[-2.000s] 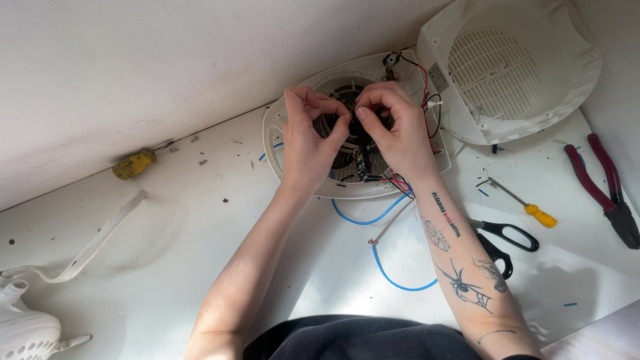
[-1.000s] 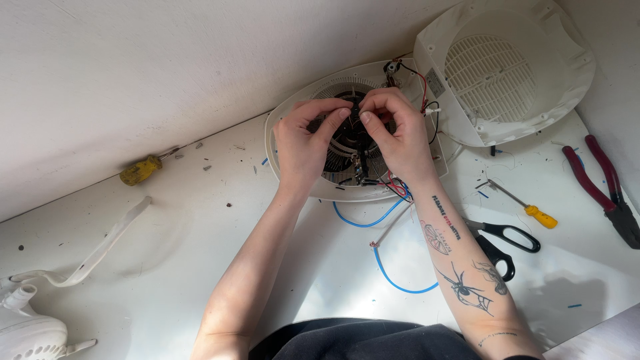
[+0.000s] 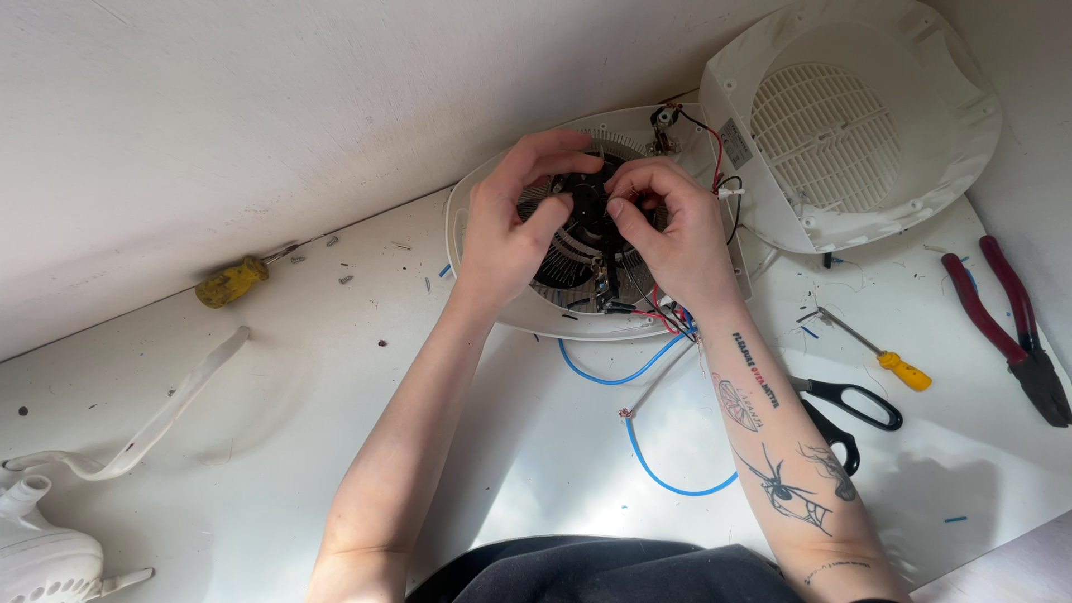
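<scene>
A white plastic fan heater housing (image 3: 536, 322) lies open against the wall, with a black motor part (image 3: 589, 201) and coiled metal elements in its round middle. My left hand (image 3: 523, 213) is curved over the left side of the motor part, thumb and fingers apart. Over its right side is my right hand (image 3: 670, 218), its thumb and forefinger pinched close together by fine copper strands; what lies between the tips is too small to tell. Red and black wires run along the housing's right side. A blue wire (image 3: 620, 381) loops out below it, near another blue wire (image 3: 682, 492).
The grilled white cover (image 3: 909, 201) leans at the upper right. Red-handled pliers (image 3: 1013, 335), a small yellow screwdriver (image 3: 903, 370) and black-handled scissors (image 3: 854, 406) lie at right. Another yellow screwdriver (image 3: 233, 282) lies by the wall. A white appliance part (image 3: 50, 557) stands lower left; scattered screws and scraps dot the table.
The left hand's thumb and fingers have spread apart from their earlier pinch over the motor part. The right hand stays pinched in about the same place.
</scene>
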